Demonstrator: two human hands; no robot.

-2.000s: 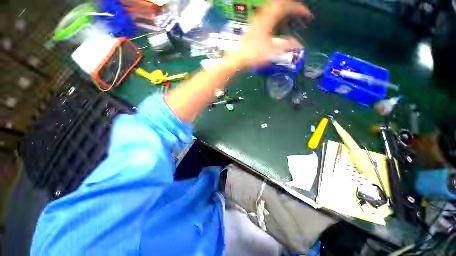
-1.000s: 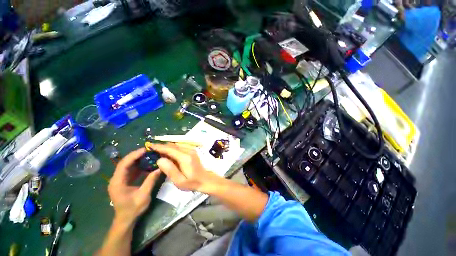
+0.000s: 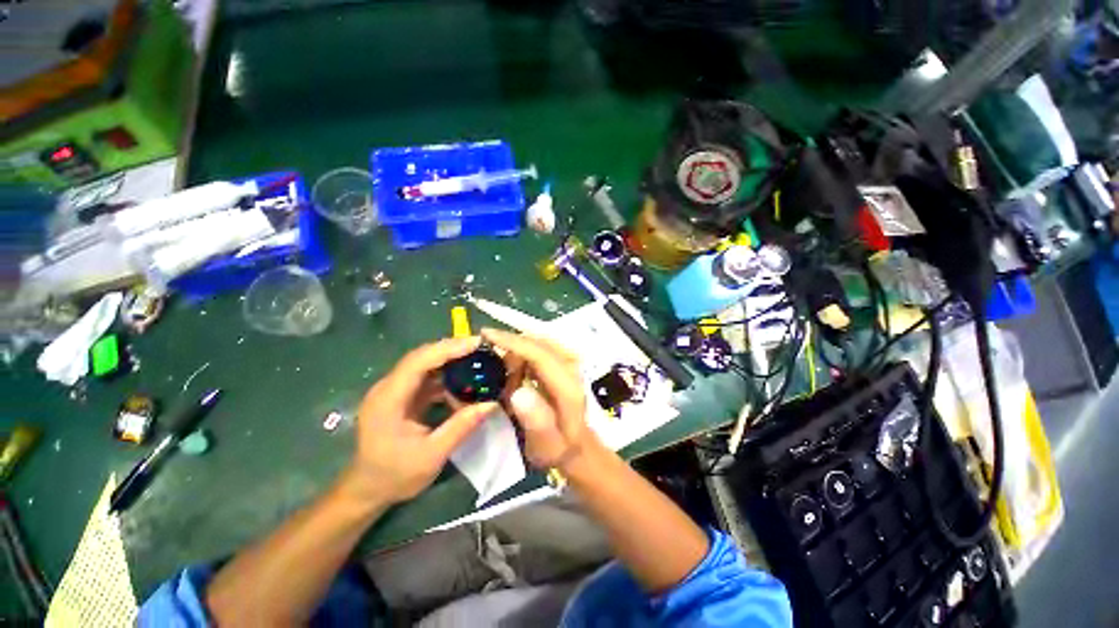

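Note:
A round black smartwatch (image 3: 475,375) is held upright between my two hands, above the bench edge. Its screen is lit with small coloured marks. My left hand (image 3: 411,423) holds its left and lower edge between thumb and fingers. My right hand (image 3: 546,399) is at its right side, fingers touching the upper right rim. A yellow handle (image 3: 461,321) shows just behind the watch, partly hidden by my hands. White paper (image 3: 589,344) lies behind my right hand, with a dark watch part (image 3: 612,390) on it.
A hammer (image 3: 644,340) lies right of the paper. Blue bins (image 3: 447,231) and clear cups (image 3: 287,302) stand behind. A light-blue bottle (image 3: 708,288) stands right, with cables beside it. A black compartment tray (image 3: 859,540) is at lower right. A black pen-like tool (image 3: 165,450) lies left.
The view has swung from the left side to the right, then partly back. My hands still hold the watch, which is now turned with its lit screen towards me.

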